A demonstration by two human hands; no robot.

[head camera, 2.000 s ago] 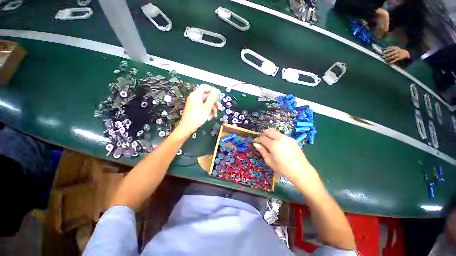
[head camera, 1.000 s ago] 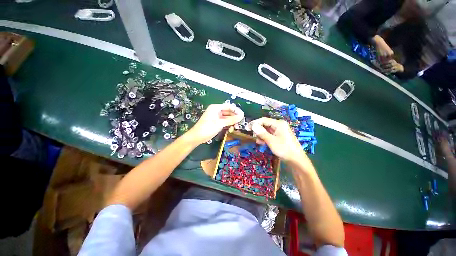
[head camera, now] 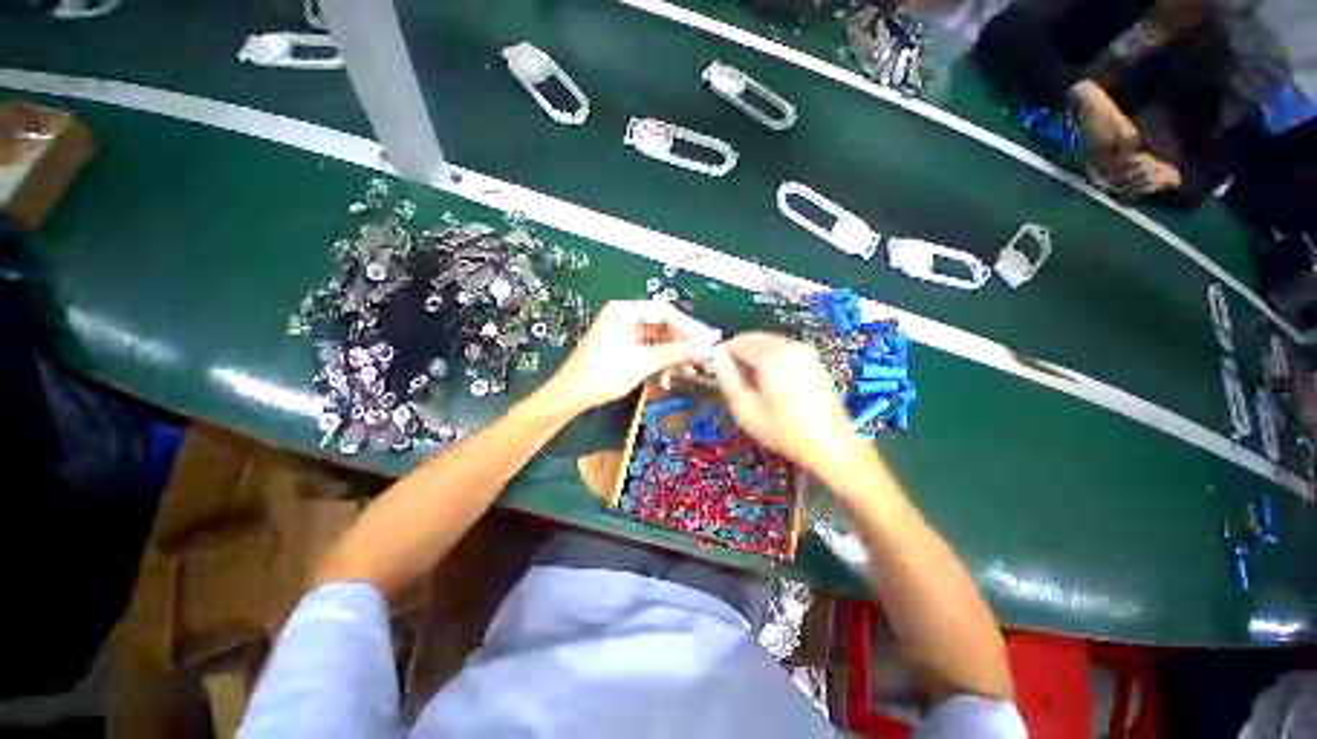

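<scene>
My left hand (head camera: 636,351) and my right hand (head camera: 768,383) meet above the back edge of the parts box (head camera: 630,440). Between their fingertips is a small pale part (head camera: 708,344), mostly hidden by the fingers. The box holds small red-and-blue components (head camera: 708,494) and a few blue cylinders (head camera: 667,410). Left of the box lies a loose pile of silver and grey-green subassemblies (head camera: 491,282) with small round parts (head camera: 361,378). A heap of blue cylinders (head camera: 881,373) lies right of the box, partly behind my right hand.
White housings (head camera: 826,218) lie on the green line beyond a pale rail (head camera: 607,231). A grey post (head camera: 387,90) stands at the back left. A cardboard carton (head camera: 41,162) is at far left. A person's hands (head camera: 1134,162) work across the line. Blue cylinders also lie at far right.
My right hand has come up from the box to meet my left hand, which has moved right. The white housings have shifted right in view since one second ago.
</scene>
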